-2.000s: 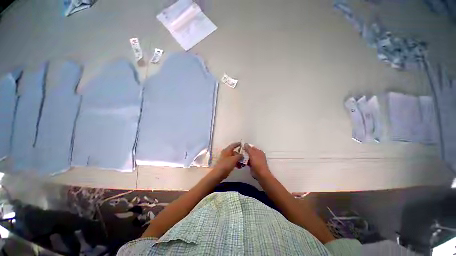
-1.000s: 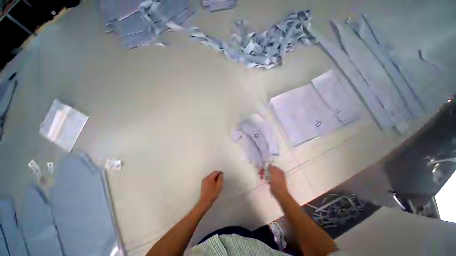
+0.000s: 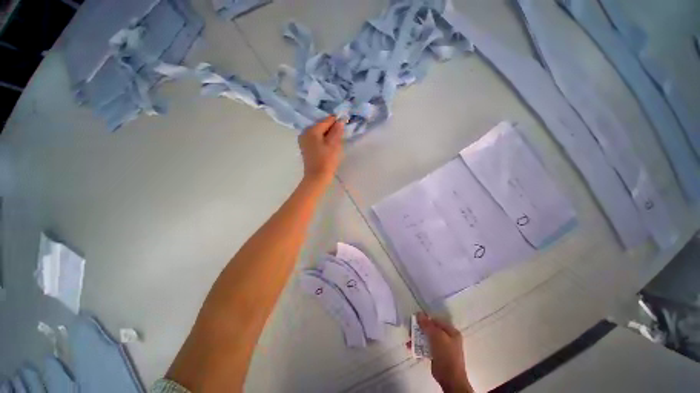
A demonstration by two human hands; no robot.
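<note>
My left hand (image 3: pixel 321 148) reaches to the near edge of a tangled heap of pale blue tie strips (image 3: pixel 361 73), fingers pinched on a strip there. My right hand (image 3: pixel 445 345) holds a small white printed ticket (image 3: pixel 420 336) near the table's front edge. Small curved pieces (image 3: pixel 354 288) with circled marks lie side by side, left of my right hand. Rectangular pieces (image 3: pixel 434 230) topped with pale marker paper lie just beyond it.
Long blue strips (image 3: pixel 560 115) lie at the right. More blue stacks (image 3: pixel 130 54) lie at the upper left. A folded white sheet (image 3: pixel 61 272), small tickets (image 3: pixel 128 335) and body panels (image 3: pixel 104 353) are at the lower left. The pale table (image 3: pixel 207 161) has a seam.
The view has shifted right. My left hand has moved from the near table to the strip heap. My right hand has moved slightly away from the curved pieces, with the ticket now plainly visible.
</note>
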